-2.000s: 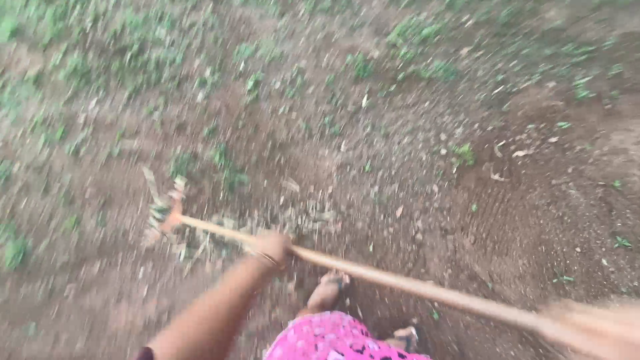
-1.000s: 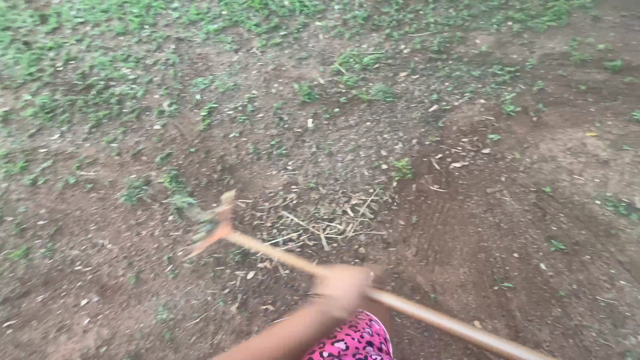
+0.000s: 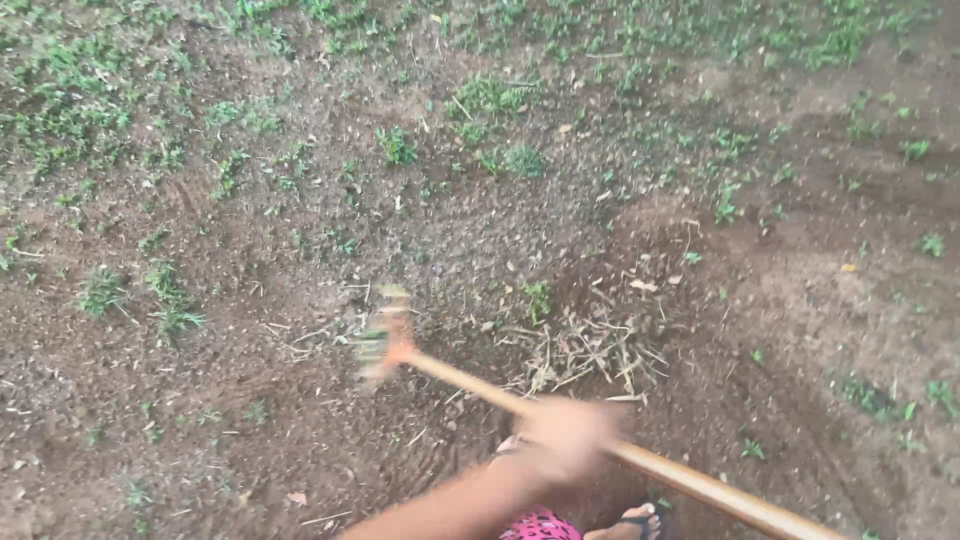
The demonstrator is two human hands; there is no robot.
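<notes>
My left hand (image 3: 574, 435), blurred, is closed around the wooden handle of a garden rake (image 3: 480, 386). The handle slants from the lower right up to an orange rake head (image 3: 394, 337) on the soil, left of the middle. Green and straw-coloured bits are at the blurred tines. Just right of the head lies a loose pile of dry twigs and leaves (image 3: 592, 352). My right hand is outside the view, as is the upper end of the handle.
Brown soil (image 3: 247, 450) with scattered leaves surrounds the rake. Low green weeds (image 3: 172, 300) grow at the left, and grass (image 3: 67, 97) at the upper left. My sandalled foot (image 3: 637, 523) and pink patterned clothing (image 3: 540, 525) show at the bottom edge.
My right hand, at the lower right edge two seconds ago, is out of view. The twig pile shows beside the rake head, which has moved within the view. My left hand stays on the handle.
</notes>
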